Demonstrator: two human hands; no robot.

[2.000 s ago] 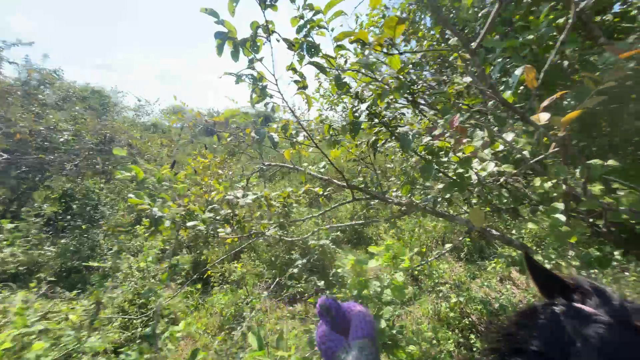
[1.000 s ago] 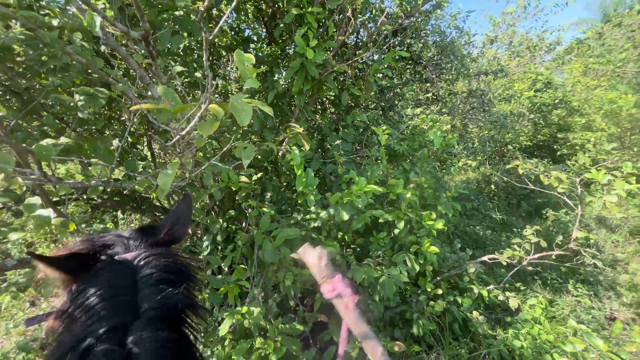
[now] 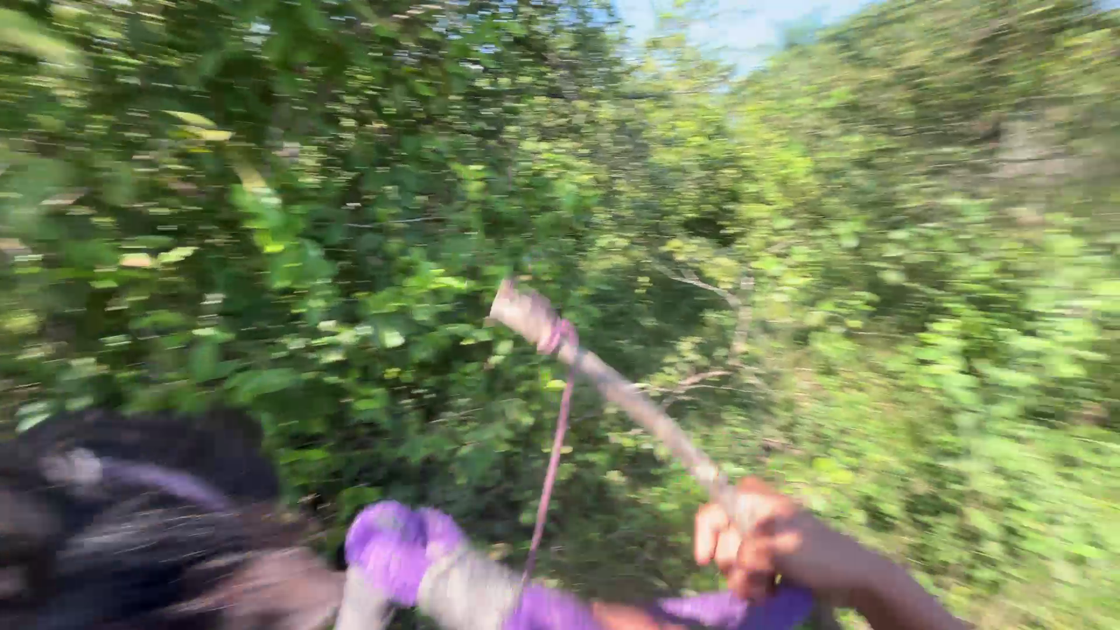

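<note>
My right hand (image 3: pixel 757 538) is closed around a wooden stick (image 3: pixel 652 416) at the lower right. The stick slants up to the left. A pink cord (image 3: pixel 553 468) is looped near its far end and hangs down towards the bottom edge. Purple material (image 3: pixel 744 608) shows just under my right hand. A purple and off-white wrapped piece (image 3: pixel 398 551) stands at bottom centre. Beside it, at the bottom edge, is a patch of skin, perhaps my left hand (image 3: pixel 630 617), mostly cut off; its grip cannot be made out.
A dark-maned horse's head (image 3: pixel 131 525) fills the lower left, blurred. Dense leafy bushes (image 3: pixel 376 262) rise in front and to the left. A bare branch (image 3: pixel 731 306) sticks out right of the stick. More sunlit greenery (image 3: pixel 962 350) covers the right side.
The view has swung strongly. My right hand is now visible on the stick, of which only the far part showed one second ago. The purple wrapped piece is in view again.
</note>
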